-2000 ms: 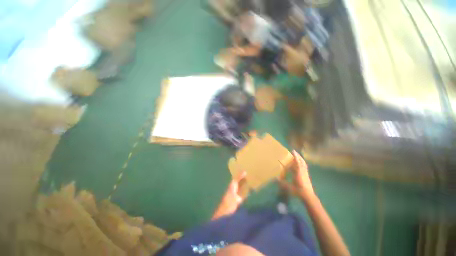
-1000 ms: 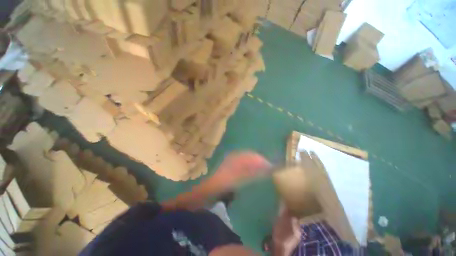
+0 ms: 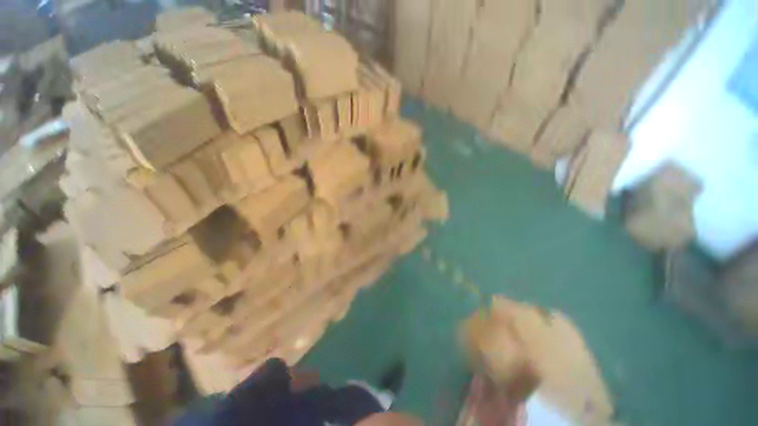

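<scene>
A blurred hand, most likely my right hand (image 3: pixel 500 387), comes up from the bottom edge, right of centre. It appears to hold brown cardboard (image 3: pixel 561 349), with a folded or curved part at its left end; fingers and grip are smeared. My left hand is not in view; only a little skin shows beside my dark blue clothing at the bottom. A large tiered stack of folded cardboard pieces (image 3: pixel 249 187) fills the left and centre, its top pieces standing in leaning rows with dark gaps below.
Tall brown cardboard stacks (image 3: pixel 515 71) stand at the back. Boxes or cardboard bundles (image 3: pixel 662 204) lie at the right by a bright white surface. More cardboard (image 3: pixel 75 333) is at the lower left. Green floor (image 3: pixel 399 299) with a yellow-and-black line runs right of the stack.
The view has swung left, so the tiered stack now faces me more fully. The white-topped pile has gone out of clear view. My left arm, seen reaching across earlier, has left the picture.
</scene>
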